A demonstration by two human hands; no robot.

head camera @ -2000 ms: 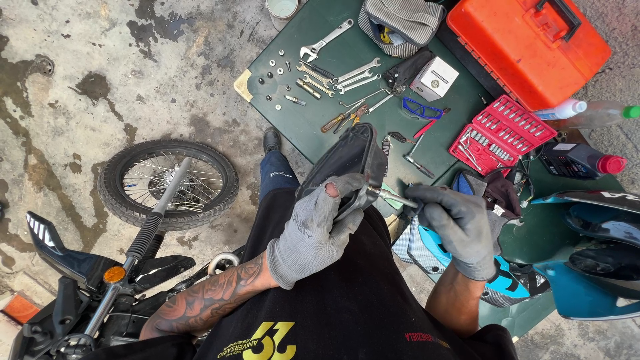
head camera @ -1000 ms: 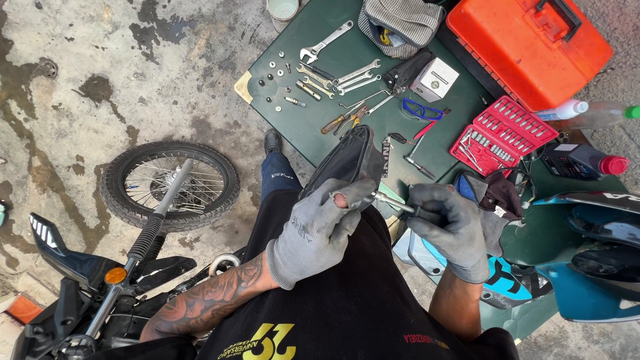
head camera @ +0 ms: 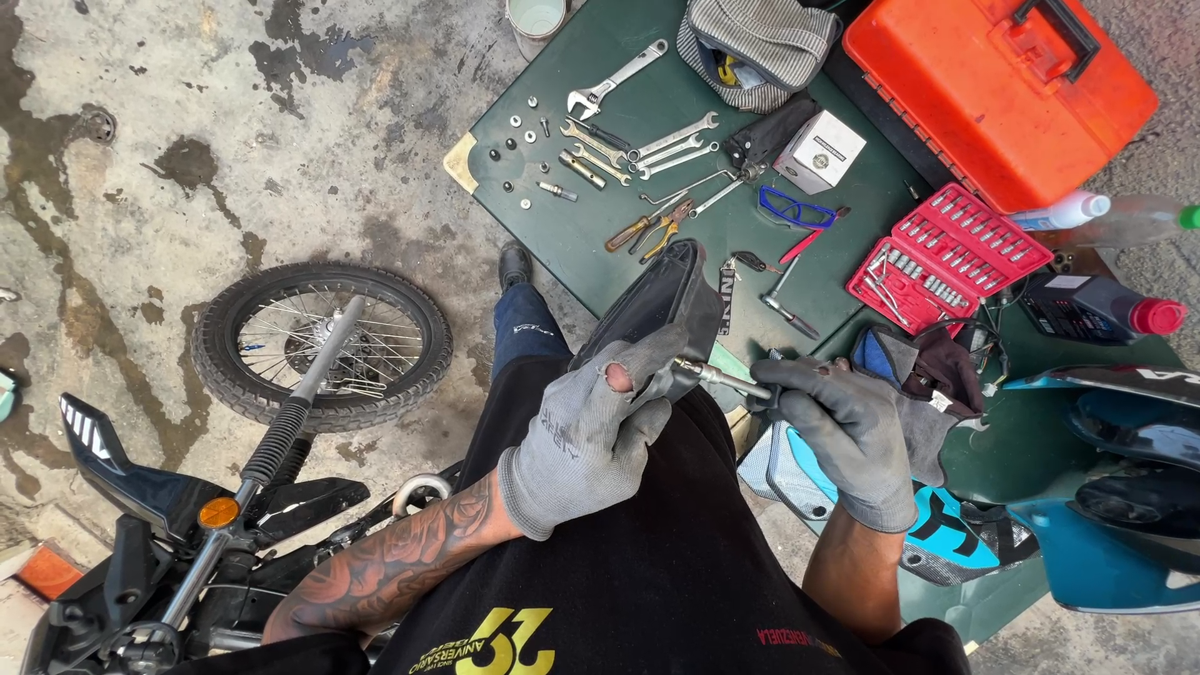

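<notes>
My left hand (head camera: 586, 431), in a grey work glove with a torn fingertip, is closed around a black plastic motorcycle part (head camera: 647, 305) in front of my body. My right hand (head camera: 848, 431), gloved too, grips the dark handle of a socket driver (head camera: 727, 378). The driver's metal shaft points left, and its tip meets the edge of the black part beside my left fingers. Exactly how the tip sits on the part is hidden.
A green table holds an adjustable wrench (head camera: 619, 80), combination wrenches (head camera: 673, 145), pliers (head camera: 667, 230), a red socket set (head camera: 947, 258), an orange toolbox (head camera: 1003, 94) and blue fairings (head camera: 1106, 553). At left are a motorcycle fork (head camera: 281, 431) and a spoked wheel (head camera: 225, 347) on concrete.
The black part and both hands stay in nearly the same place. My right fingers have shifted their grip on the driver's handle, and its shaft remains against the part.
</notes>
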